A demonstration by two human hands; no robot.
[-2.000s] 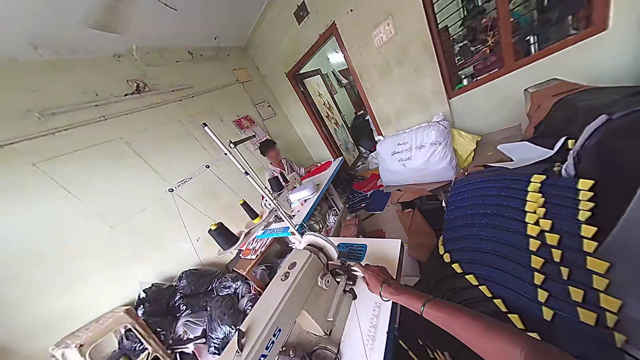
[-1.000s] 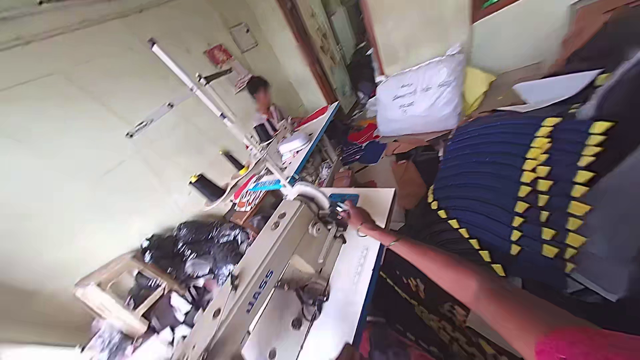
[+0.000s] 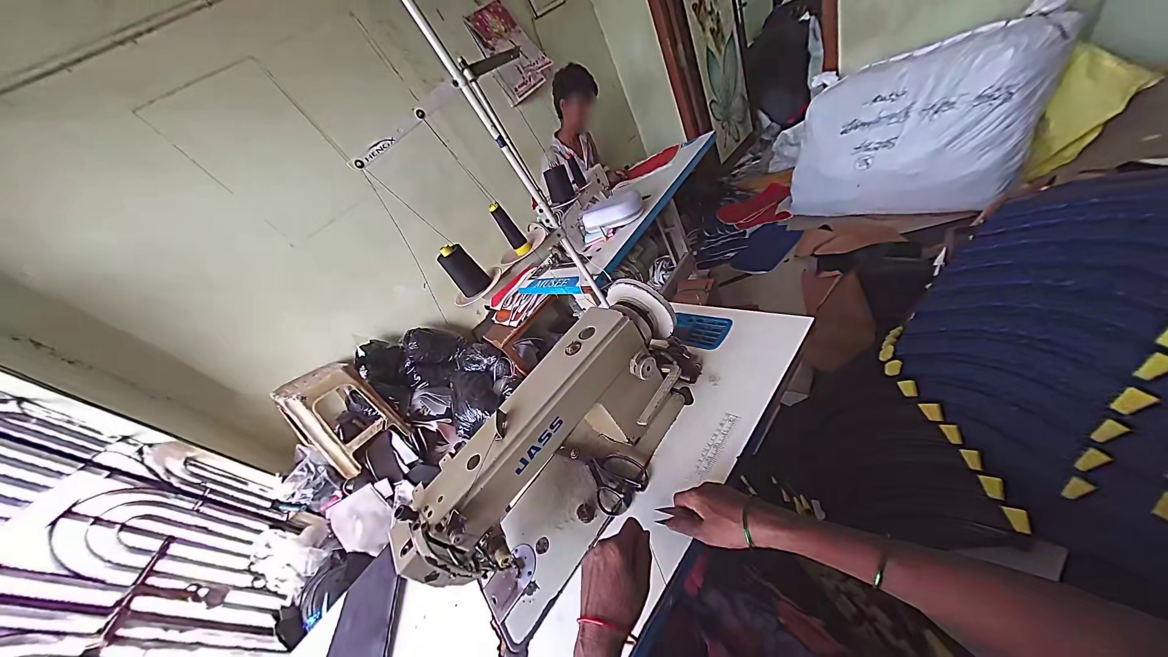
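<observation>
A cream JASS sewing machine stands on a white table, its head toward the lower left. My left hand, with a red thread at the wrist, is curled on the table near the machine bed. Just right of it, my right hand, wearing green bangles, has its fingers bent together over the table's front edge. Something dark and pointed shows at its fingertips, too small to name. Dark-handled scissors lie just beyond both hands. The pulley is farther back. Black thread cones stand behind the machine.
Stacked navy fabric pieces with yellow tips lie at the right. A person sits at another table behind. Black plastic bags and a beige stool are left of the machine. A white sack lies at the back.
My right hand has moved from beside the pulley end of the machine to the table's front edge. My left hand has come into view. The view has shifted toward the machine's needle end.
</observation>
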